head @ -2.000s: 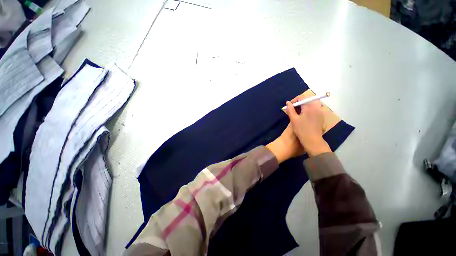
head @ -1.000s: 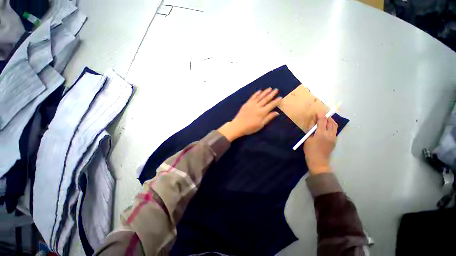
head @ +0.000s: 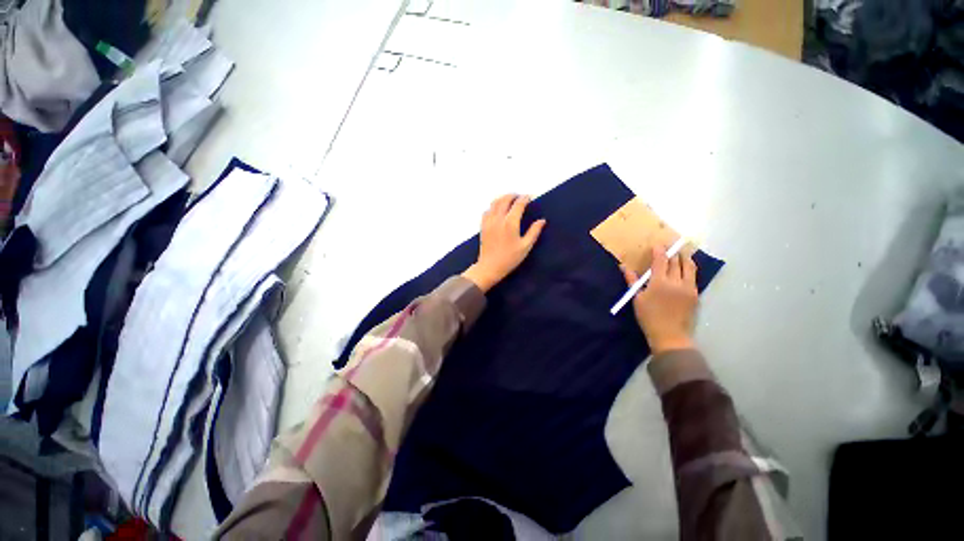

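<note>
A navy cut panel (head: 529, 349) lies on the whitish table, its slanted top edge at the upper right. A tan card template (head: 631, 230) lies flat on the panel at that edge. My right hand (head: 667, 300) holds a white marking pencil (head: 634, 291) and rests on the card's lower part. My left hand (head: 507, 241) lies on the panel's upper left edge with its fingers apart, holding nothing. The card's lower edge is partly hidden by my right hand.
Bundles of white-grey pieces with navy edges (head: 190, 328) lie at the left. A black fabric piece (head: 898, 488) is at the lower right, with a plastic-wrapped bundle (head: 935, 285) above it. Drawn lines mark the tabletop (head: 349, 116) at the back.
My left hand has come off the card area and moved left to the panel's edge. My right hand has shifted from the card's middle to its lower part, the pencil now turned.
</note>
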